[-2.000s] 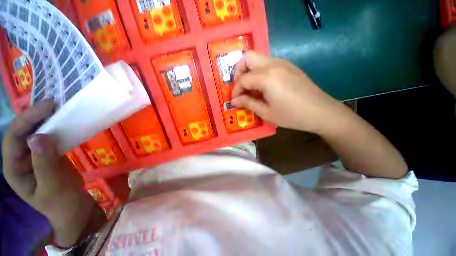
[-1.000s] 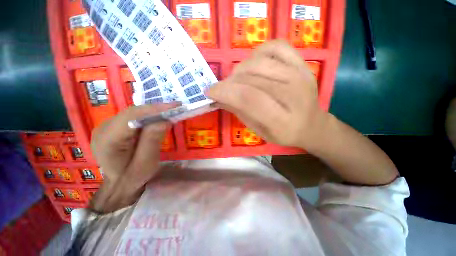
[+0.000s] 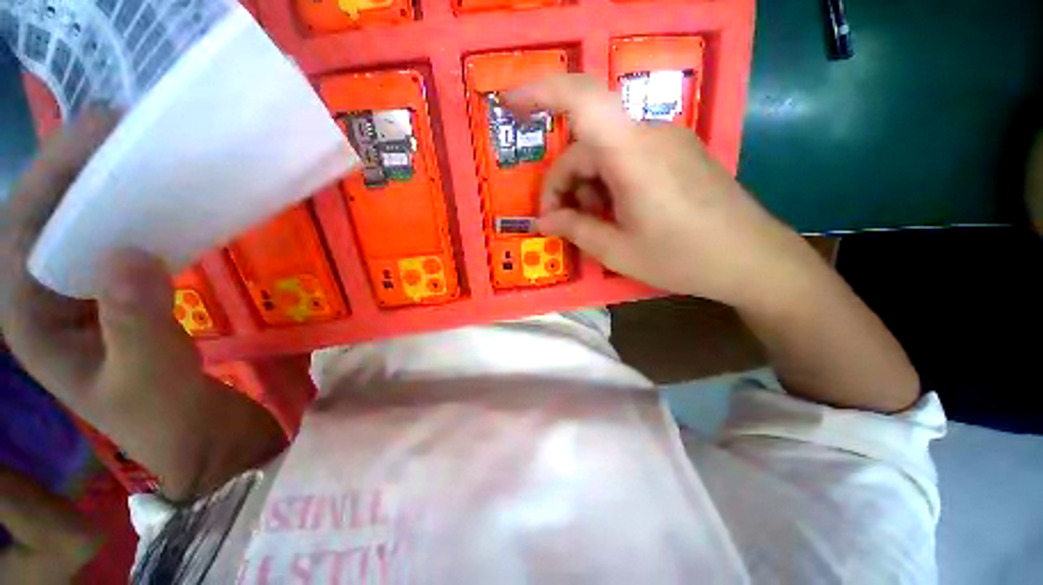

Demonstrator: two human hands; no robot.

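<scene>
My left hand (image 3: 103, 331) is at the left, shut on a curled label sheet (image 3: 212, 149). Its blank white reverse faces me, and printed blocks show at the upper left. The red-orange tray (image 3: 446, 194) holds orange phones with open backs. My right hand (image 3: 652, 194) is over the phone (image 3: 526, 194) in the near row, its fingers apart. One fingertip is at the right end of a small barcode label (image 3: 517, 225) lying below that phone's metal slots. Another finger is over the slots. The phone to the left (image 3: 395, 217) shows no such label.
A black pen (image 3: 840, 29) lies on the green tabletop (image 3: 915, 126) at the upper right. More loaded phones (image 3: 355, 11) are in the tray's far row. Another person's arm (image 3: 40, 514) shows at the lower left.
My hands have parted from the label sheet's end. My left hand has moved left with the sheet, now reverse side up. My right hand has moved onto a phone, with a label at its fingertip.
</scene>
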